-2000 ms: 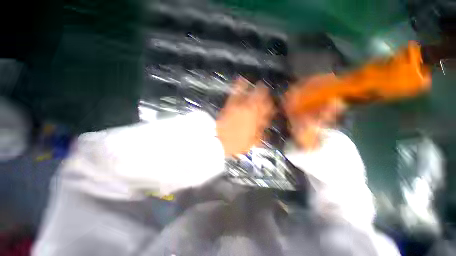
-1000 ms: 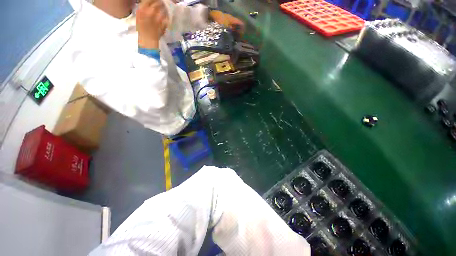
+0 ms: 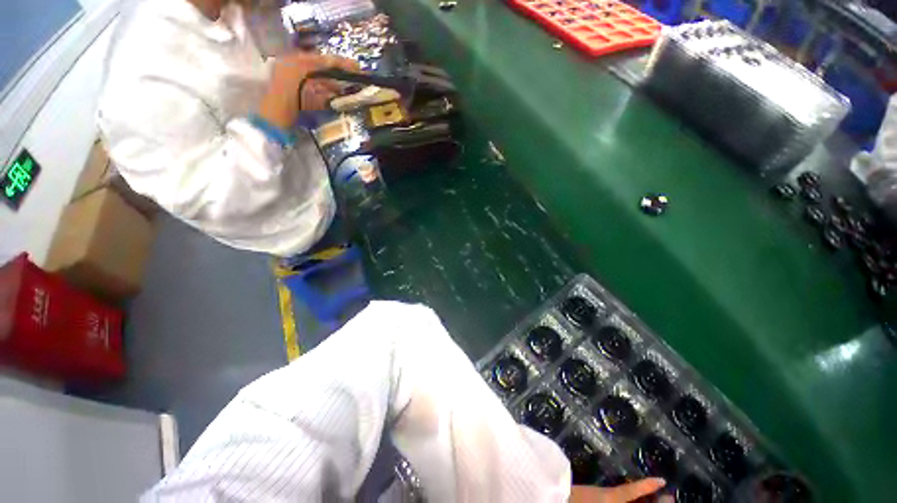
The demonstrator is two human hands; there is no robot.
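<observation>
A clear blister tray (image 3: 639,339) lies on the green bench at the lower right, cut off by the bottom edge. Glossy black ringed units (image 3: 618,415) sit one per pocket. My left sleeve reaches across the lower middle. My left hand (image 3: 620,491) shows only in part at the bottom edge, with a finger stretched over the tray's lower pockets; whether it holds anything is hidden. A dark, brownish round shape (image 3: 782,488) lies at the tray's lower right, too cut off to name. My right hand is out of the picture.
A coworker's hands are at a brass-coloured block (image 3: 387,113) on the bench. Stacked clear trays (image 3: 747,93) and a red tray (image 3: 595,25) stand farther along. Loose black units (image 3: 836,221) lie at right, another (image 3: 653,204) mid-bench. A blue stool (image 3: 329,285) and red bin (image 3: 64,319) are at left.
The view has shifted, so the tray sits farther left and higher. Part of my left hand has come into view. The coworker's raised hand has lowered to the bench. A white sleeve shows at the right edge.
</observation>
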